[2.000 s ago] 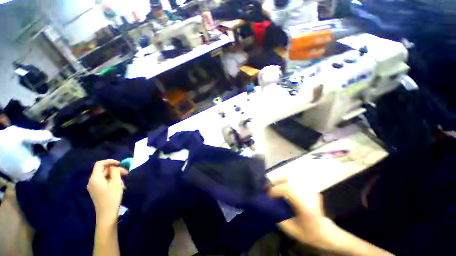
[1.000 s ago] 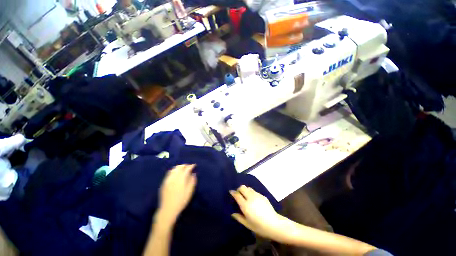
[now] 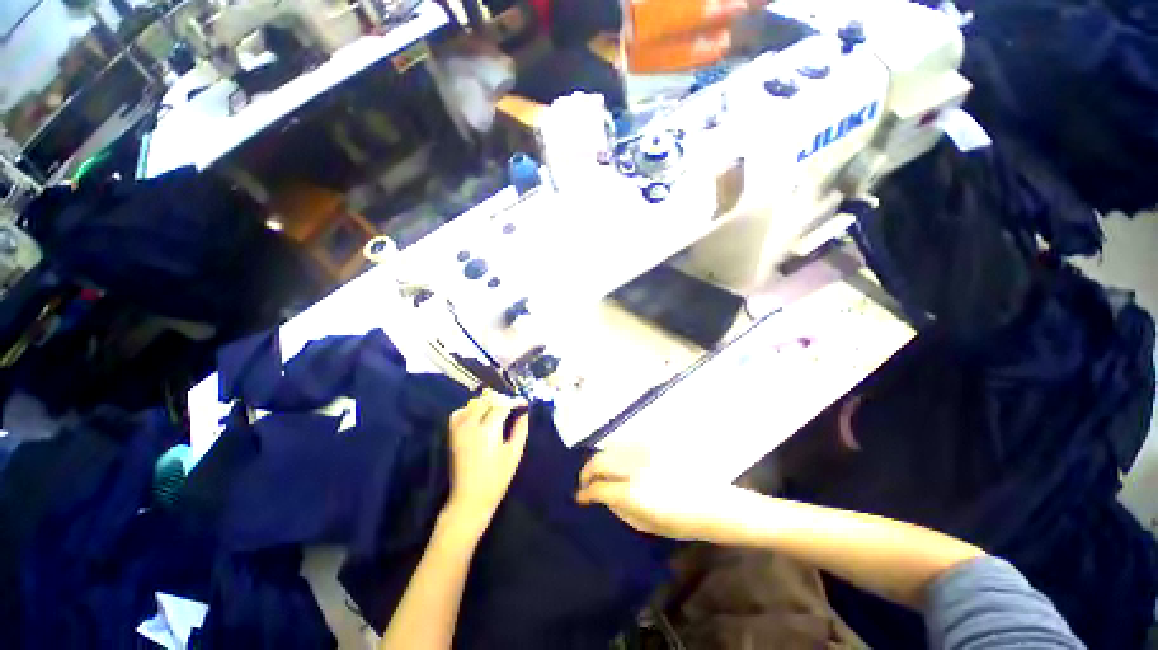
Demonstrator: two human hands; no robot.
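A navy garment (image 3: pixel 292 470) lies bunched over the table's front edge and the lap, its edge reaching the needle area (image 3: pixel 533 375) of the white JUKI sewing machine (image 3: pixel 686 191). My left hand (image 3: pixel 488 444) is on the cloth right beside the presser foot, fingertips close together at its edge. My right hand (image 3: pixel 629 489) is at the cloth's right edge, at the front of the table, with its fingers bent onto the navy cloth. The fingertips of both hands are partly hidden or blurred, and the needle itself cannot be made out.
A flat black rectangle (image 3: pixel 679 305) lies under the machine arm. Thread cones (image 3: pixel 574 137) stand behind the head. An orange-and-white box (image 3: pixel 686 32) is behind the machine. Dark cloth (image 3: pixel 1016 419) is heaped at the right. A teal item (image 3: pixel 170 475) and white piece (image 3: pixel 174 622) are at left.
My left hand has moved right and up to the presser foot, bringing the cloth to the needle area. My right hand stays near the cloth's right edge. The pink-handled tool no longer shows clearly.
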